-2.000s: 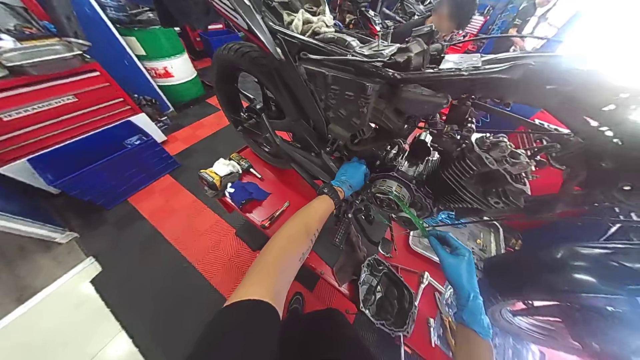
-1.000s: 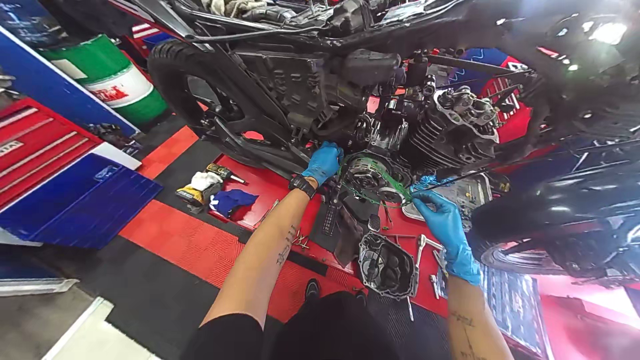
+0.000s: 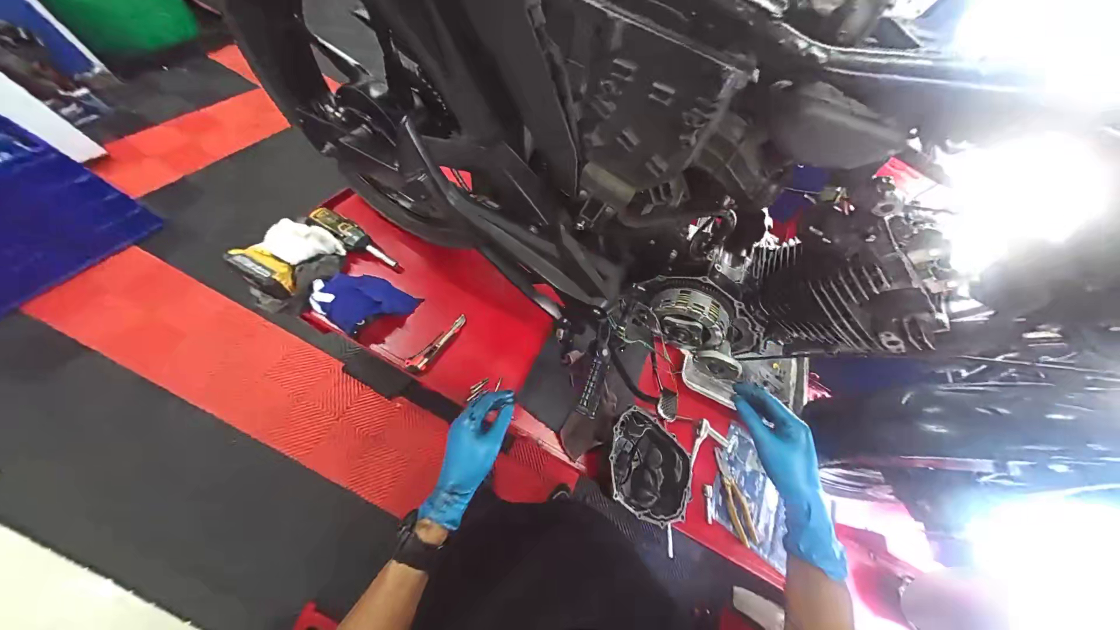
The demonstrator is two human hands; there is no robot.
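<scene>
My left hand (image 3: 472, 446), in a blue glove, is over the red platform's edge beside several small bolts (image 3: 483, 388); its fingertips are close together and whether they pinch anything is unclear. My right hand (image 3: 779, 446), also blue-gloved, hovers by the metal tray (image 3: 713, 385), fingers bent; I cannot tell if something thin is in it. Between and beyond them the motorcycle engine's clutch (image 3: 691, 315) lies exposed, with thin wires near it. The finned cylinder (image 3: 840, 297) is to its right. An engine side cover (image 3: 650, 466) rests inner side up below the foot pedal (image 3: 668, 404).
On the red platform (image 3: 437, 271) lie a utility knife (image 3: 436, 344), a blue cloth (image 3: 363, 300), a yellow-black power tool (image 3: 262, 269) and another tool (image 3: 350, 234). Pliers (image 3: 738, 499) and a ratchet (image 3: 703, 437) lie near my right hand. The motorcycle's wheel and frame overhang the far side.
My left hand has moved from beside the clutch back to the platform's near edge. My right hand has drawn away from the green strand it touched at the clutch. The view has tilted down.
</scene>
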